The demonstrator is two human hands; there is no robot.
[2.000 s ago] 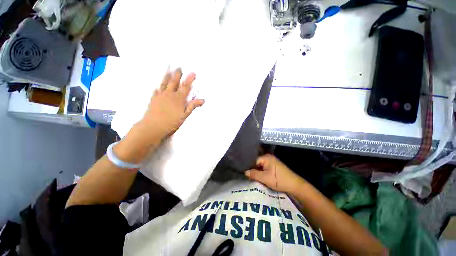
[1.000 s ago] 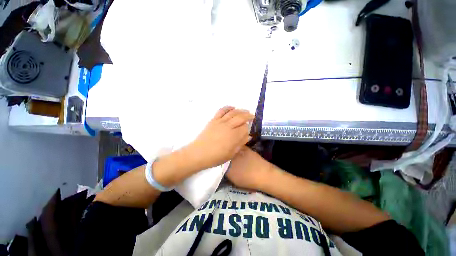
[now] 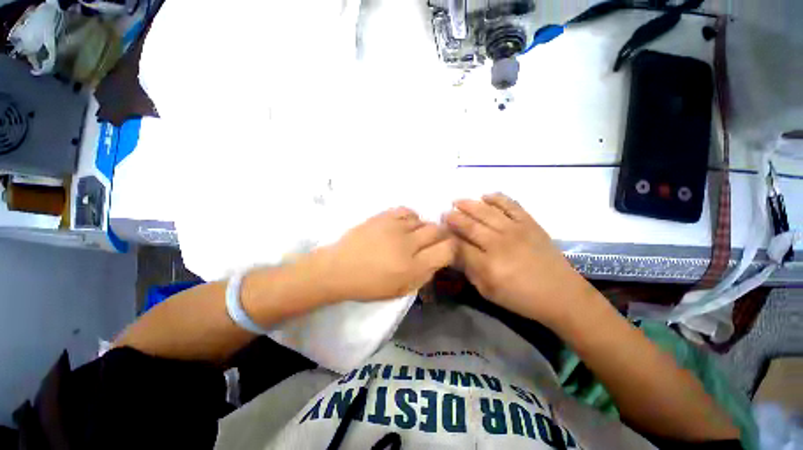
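The white fabric panel [image 3: 264,132] lies over the left and middle of the table, very bright, and hangs over the front edge towards my lap. My left hand [image 3: 387,255] pinches its right edge near the table's front edge. My right hand [image 3: 497,250] is beside it, fingertips together on the same edge, almost touching my left fingertips. A small dark strip, perhaps the brown fabric [image 3: 447,281], shows below and between my hands. The metal presser foot area [image 3: 458,44] of the machine is at the top, with the fabric edge running down from near it.
A black phone [image 3: 665,136] lies at the right, with a checked brown tape [image 3: 722,193] and white strips [image 3: 744,290] beyond it. A ruler strip [image 3: 634,266] runs along the table's front edge. A grey vented box [image 3: 40,119] is at the left. Green cloth [image 3: 656,352] is low right.
My right hand has come up from beneath my left wrist to the fabric edge beside my left fingertips. The dark edge strip that ran up the table is now out of sight.
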